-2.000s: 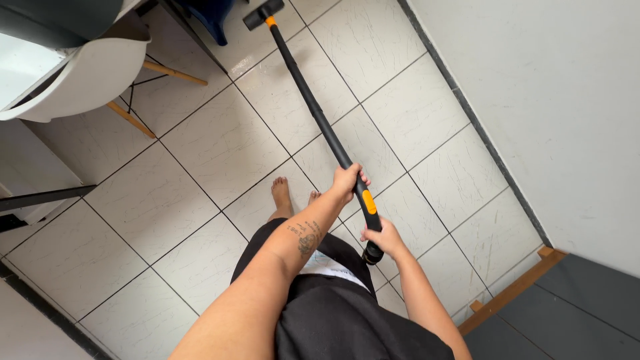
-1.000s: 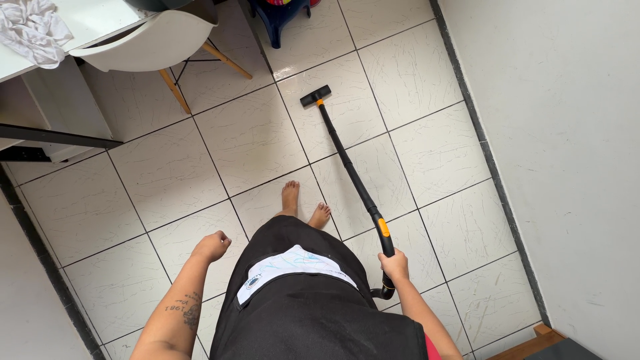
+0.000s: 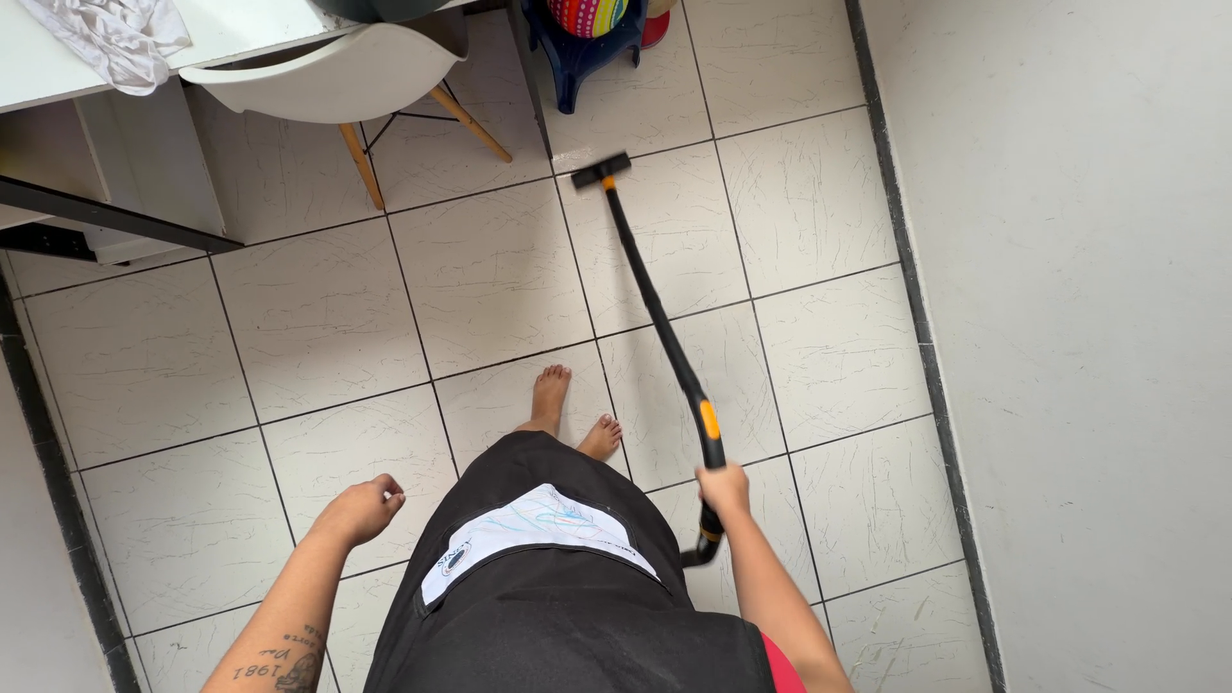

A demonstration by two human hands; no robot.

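My right hand (image 3: pixel 726 491) is closed around the black handle of a vacuum cleaner wand (image 3: pixel 664 322), just below its orange part. From there the wand slants up and left to its flat black floor head (image 3: pixel 601 170), which lies on the tiles near the desk's dark leg. A black hose end bends off below my right hand, partly hidden by my clothing. My left hand (image 3: pixel 362 510) hangs over the floor at the left, holding nothing, its fingers loosely curled.
A white chair (image 3: pixel 327 77) with wooden legs stands by a white desk (image 3: pixel 231 34) bearing a crumpled white cloth (image 3: pixel 111 38). A dark blue stool (image 3: pixel 570 58) with a colourful item is beyond the floor head. A pale wall (image 3: pixel 1068 289) runs along the right.
My left hand, on the wand two seconds ago, has let go and is at the left. The floor head has moved from near the right side of the chair across the tiles.
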